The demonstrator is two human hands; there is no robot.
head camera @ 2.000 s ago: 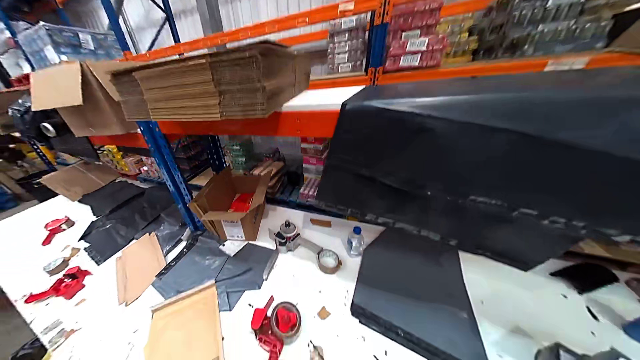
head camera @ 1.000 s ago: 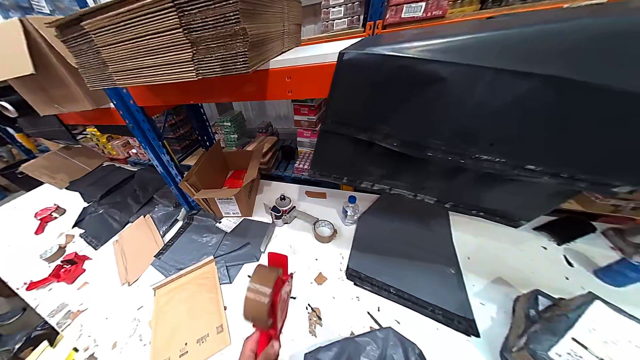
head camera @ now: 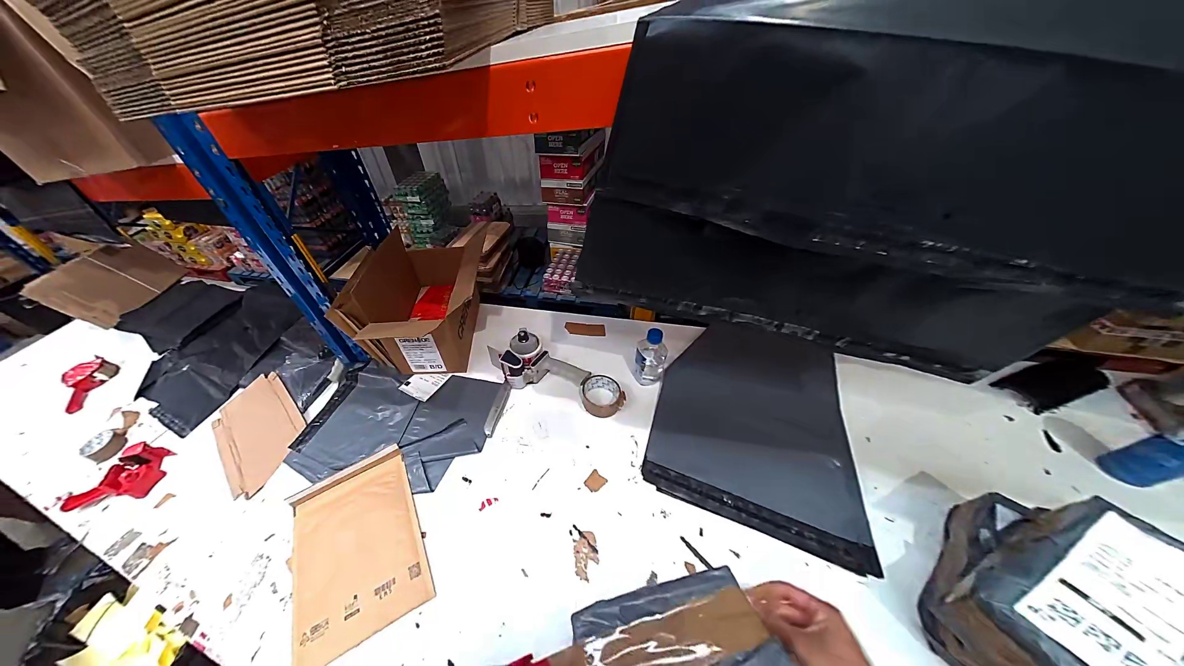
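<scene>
At the bottom edge, my right hand grips the right end of a grey plastic parcel. A band of shiny brown packing tape runs along the parcel. Just left of the tape, a sliver of something red shows at the frame edge. My left hand is out of view. A padded brown envelope lies flat to the left. Beyond the parcel rests a stack of black mailing bags. A wrapped parcel with a white label sits at the right.
Farther back on the white table stand a tape dispenser with a brown tape roll, a water bottle and an open cardboard box. Red tape dispensers lie at left. Black sheeting overhangs the back.
The red tape dispenser lay on the table two seconds ago and was raised in a hand one second ago. Now my right hand is on the grey parcel, which shows brown tape.
</scene>
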